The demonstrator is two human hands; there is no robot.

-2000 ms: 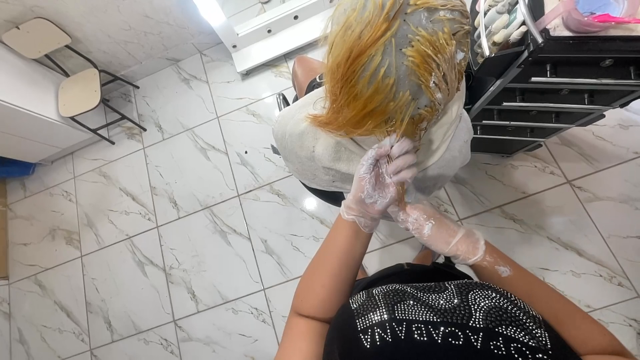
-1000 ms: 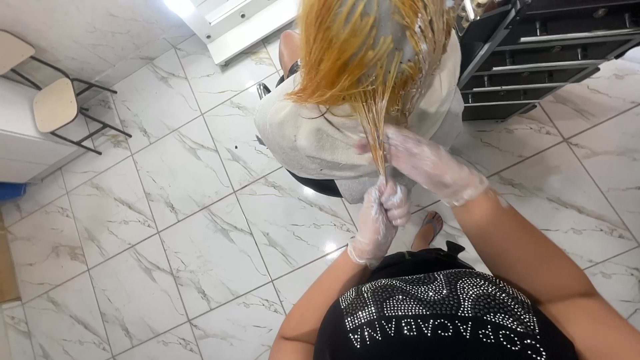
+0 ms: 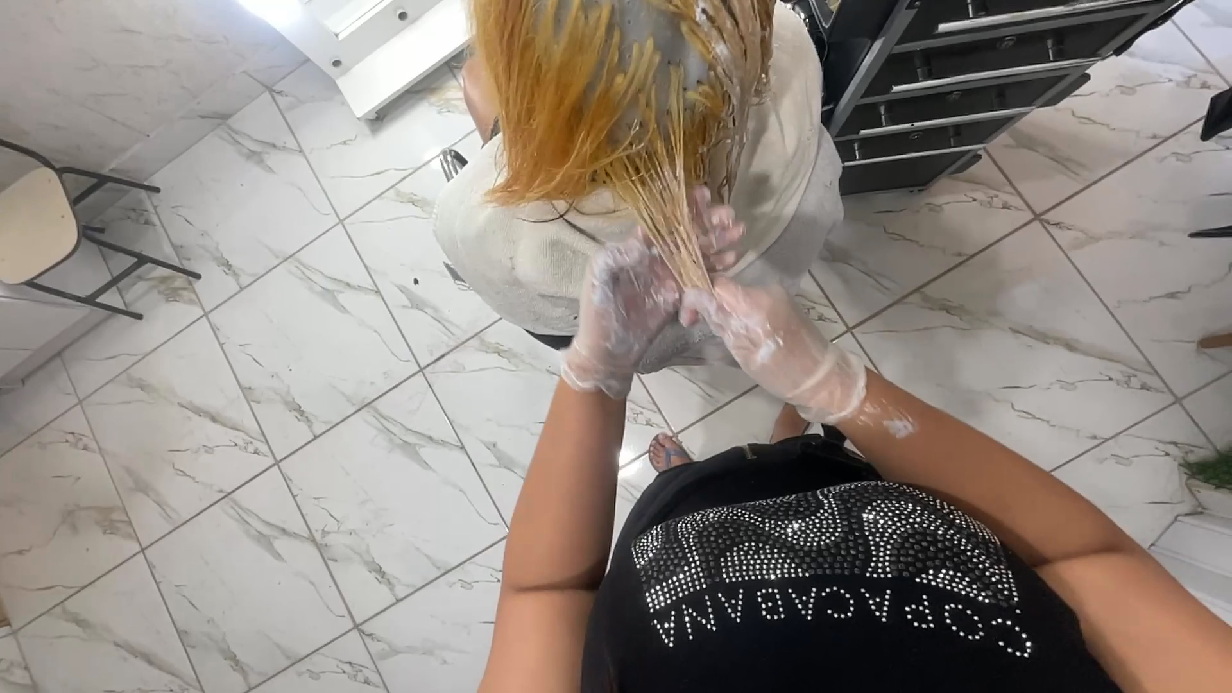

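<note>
A seated person's orange-blond hair [image 3: 568, 106] hangs over a light towel or cape [image 3: 539, 250] on the shoulders. Pale cream coats the roots and the strands at the right side. A stretched strand of wet hair [image 3: 674, 212] runs down from the head to my hands. My left hand [image 3: 630, 303], in a clear glove smeared with cream, is at the left of the strand, its fingers against it. My right hand [image 3: 760, 332], gloved likewise, has thumb and fingers around the strand's lower end. Cream also spots the right forearm.
A black drawer trolley [image 3: 943, 96] stands right of the seated person. White furniture [image 3: 385, 48] is at the top left, and a stool with a pale seat [image 3: 38, 226] at the far left. The floor has marble-patterned tiles [image 3: 308, 327]. A green plant [image 3: 1215, 469] shows at the right edge.
The hands were together below the hair, then the left held the strand's end low while the right was beside it. Now the left is higher and the right is at the strand's end.
</note>
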